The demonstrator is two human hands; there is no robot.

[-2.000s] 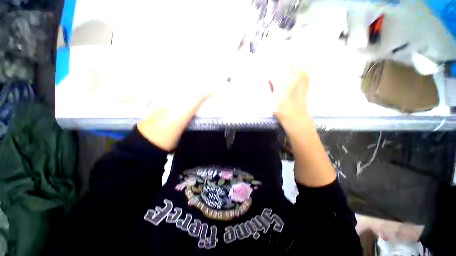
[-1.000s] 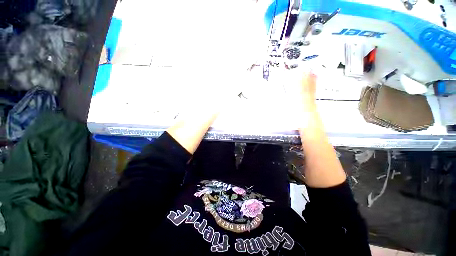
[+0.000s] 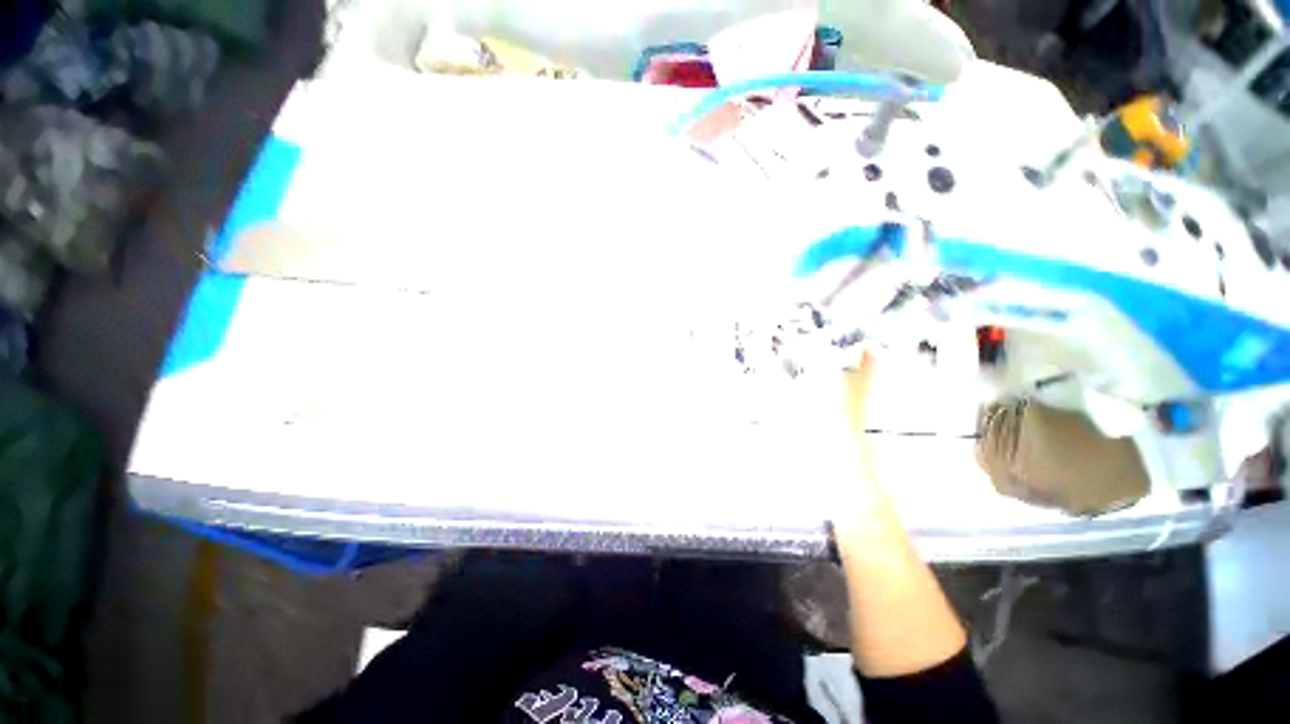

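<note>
The sewing machine [image 3: 1132,318], white with a blue stripe, stands at the right of the white table. Its blurred needle area [image 3: 835,333] is right of the middle. My right hand [image 3: 860,389] reaches up beside the needle area from the front edge. Its fingers are washed out by glare, so I cannot tell what they touch or hold. My left hand is not visible. A stack of brown cut pieces [image 3: 1075,460] lies at the right, below the machine body. Any fabric under the needle is lost in the glare.
A pale tub [image 3: 905,36] with pink and brown scraps stands behind the table. A tan piece [image 3: 276,252] lies on blue tape [image 3: 205,323] at the left end. A thread cone [image 3: 1149,130] is at upper right. A blue crate [image 3: 304,549] shows under the left end.
The view has tilted up, showing the tub and thread cone. My left forearm, over the table before, is out of sight. My right hand stays beside the needle area.
</note>
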